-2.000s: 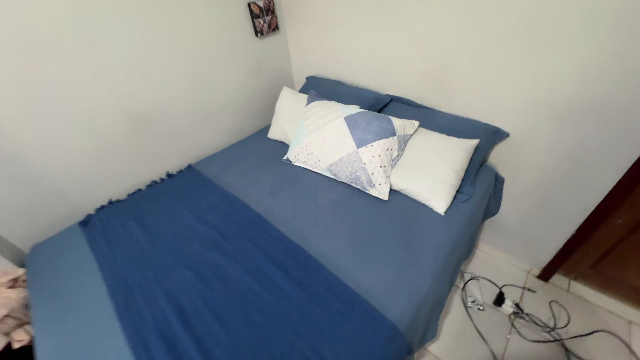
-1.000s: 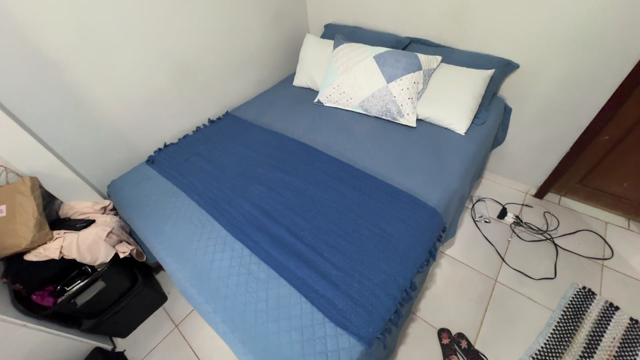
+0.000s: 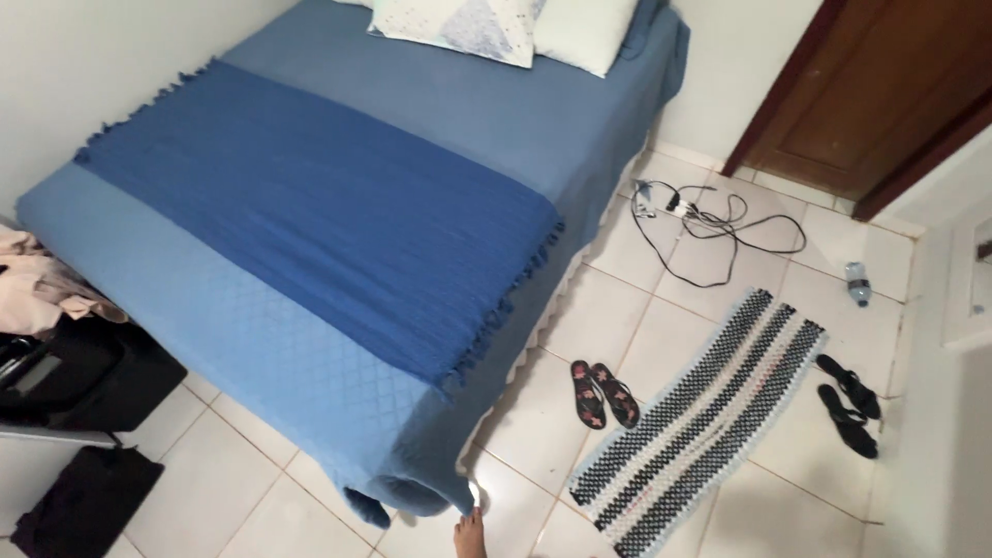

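Note:
At the bottom edge, my left hand (image 3: 470, 533) has its fingers at the hanging corner of the light blue quilted bedspread (image 3: 310, 310). The fingers appear closed on the cloth's edge, and the corner hangs in a curled fold beside them. Across the bed lies a darker blue fringed throw (image 3: 333, 209), its right fringe hanging over the side. A patterned pillow (image 3: 465, 27) and a white pillow (image 3: 585, 35) rest at the head end. My right hand cannot be made out.
Flip-flops (image 3: 603, 395), a striped woven rug (image 3: 705, 426), black sandals (image 3: 849, 407), a plastic bottle (image 3: 858, 284) and tangled black cables (image 3: 721, 229) lie on the tiled floor. A brown wooden door (image 3: 876, 93) is at upper right. Left of the bed are a black container (image 3: 147, 380) with clothes and a black bag (image 3: 85, 500).
The view has swung down toward the bed's foot and the floor. My left hand has come into view at the bedspread's corner, which now shows a curled fold.

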